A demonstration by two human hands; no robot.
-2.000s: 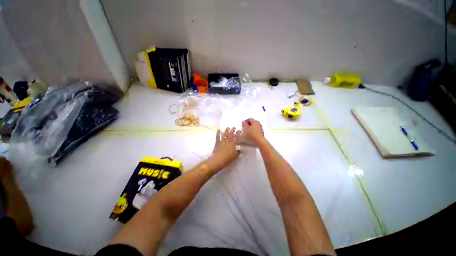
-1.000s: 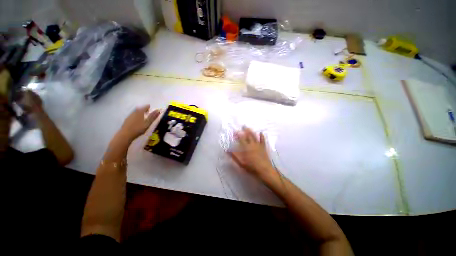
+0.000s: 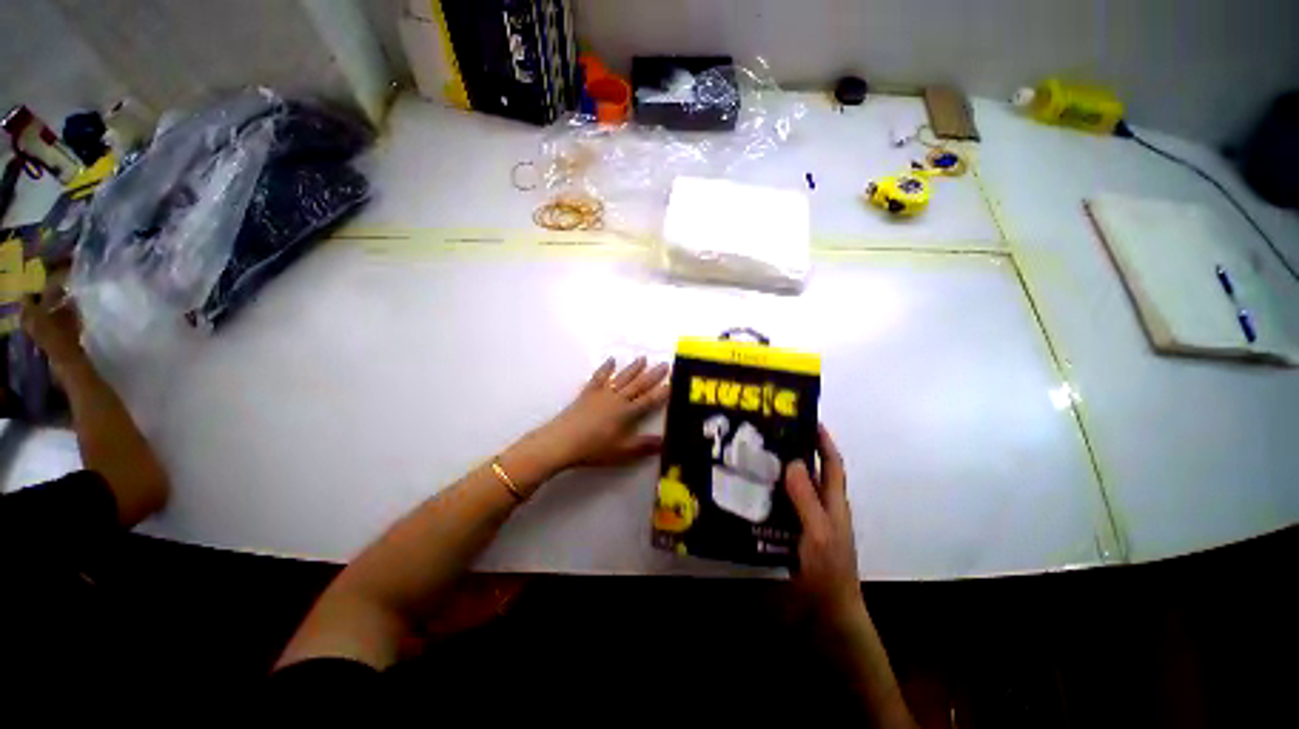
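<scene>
The black retail box with a yellow top, "MUSIC" lettering and a black hang tab is upright to my view near the table's front edge. My right hand holds it by its lower right side, thumb on the front. My left hand lies with fingers spread on the table, just left of the box, its fingertips close to the box's edge. A clear bag cannot be made out under the box or hand. The whitish stack of poly bags lies behind the box.
Rubber bands, a yellow tape measure and a notebook with a pen lie on the table. A large plastic bag with dark contents lies left, beside another person's arm. Boxes stand by the back wall.
The retail box has moved right, from beside my left hand to my right hand's grip. My left hand has moved right onto the table. The view has shifted a little.
</scene>
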